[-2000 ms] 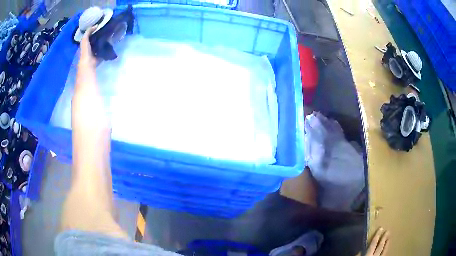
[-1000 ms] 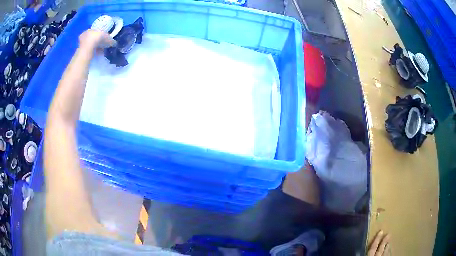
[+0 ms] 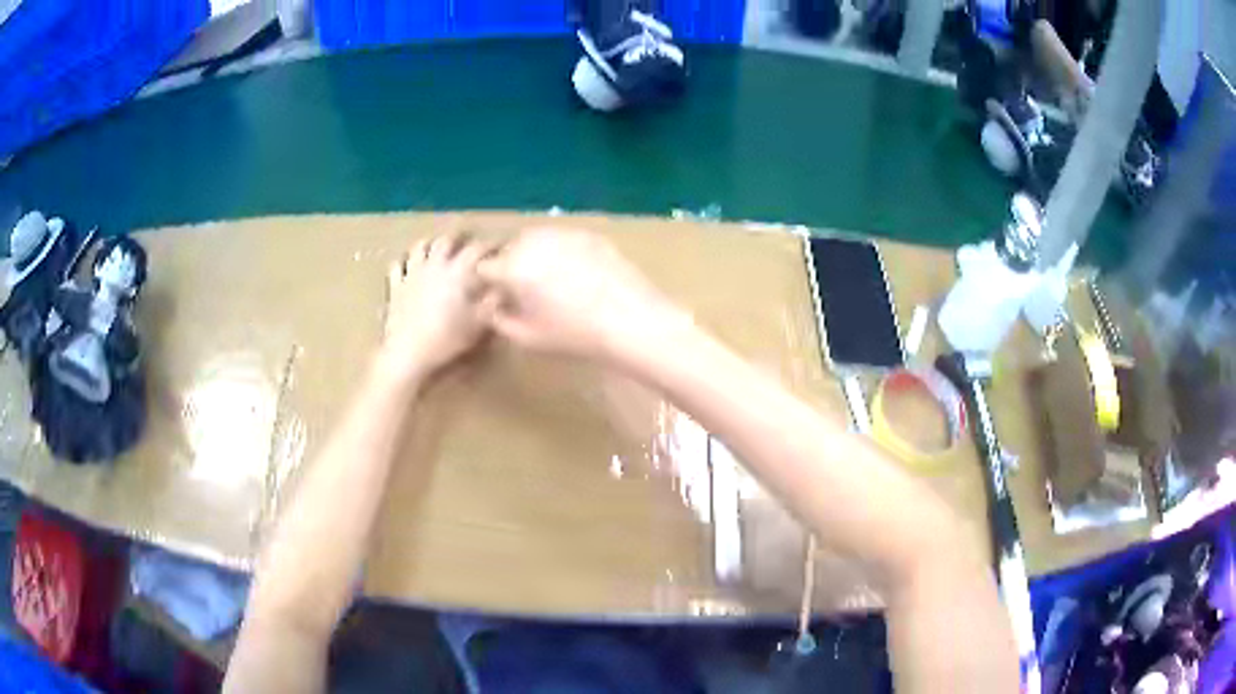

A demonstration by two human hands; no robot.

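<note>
My left hand point(image 3: 437, 305) is over the middle of the tan bench point(image 3: 542, 488), palm down, with several fingers spread. My right hand point(image 3: 559, 292) meets it from the right, its fingers bent in against my left thumb side. The place where they meet is hidden and blurred, so I cannot tell if a small thing is held there. Two dark figures stand close together at the bench's left end, one with a white hat point(image 3: 33, 244) and one with spiky black hair point(image 3: 88, 353).
A green conveyor point(image 3: 407, 149) behind carries another figure point(image 3: 626, 61). At right are a smartphone point(image 3: 855, 304), yellow tape roll point(image 3: 922, 420), white bottle point(image 3: 981, 309), long black-and-white handle point(image 3: 996, 475) and cardboard tape holder point(image 3: 1071, 420). A thin brush point(image 3: 808, 590) overhangs the front edge; a red stool point(image 3: 48, 583) is lower left.
The view has swung from the blue crate to the bench. My left hand has let go of the hatted figure it held in the crate. Both hands are now together over the bench.
</note>
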